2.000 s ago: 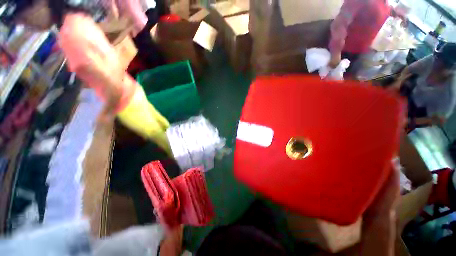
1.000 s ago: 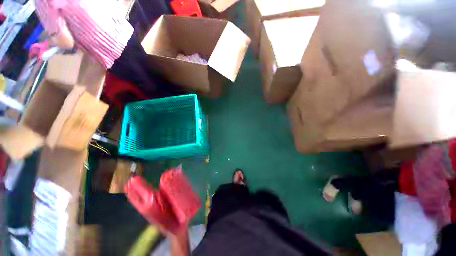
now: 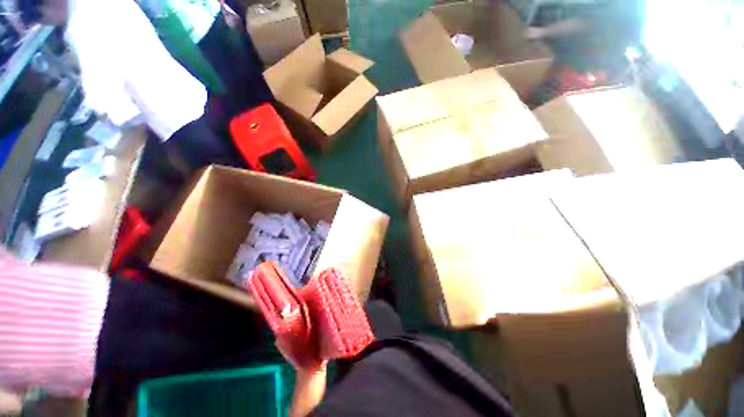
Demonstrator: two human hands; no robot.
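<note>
A red textured bundle [image 3: 314,318], folded in two thick halves, stands up from my left hand [image 3: 308,389] at the lower middle of the view. My left hand is closed around the bundle's lower end; only part of the hand and wrist shows. Behind the bundle is an open brown carton [image 3: 192,236] holding many small white pieces [image 3: 277,242]. My right hand is out of the picture, and so is anything it may hold.
A red stool [image 3: 265,137] stands beyond the carton, next to a smaller open carton [image 3: 320,88]. Large cartons [image 3: 502,244] line the right side. A green crate [image 3: 212,395] is at the bottom. A pink striped sleeve [image 3: 49,326] and a bench edge [image 3: 122,195] are at left.
The view has moved forward along the aisle; the green crate has shifted to the bottom edge. The red stool held up on the right two seconds ago is out of view. The bundle stays in my left hand.
</note>
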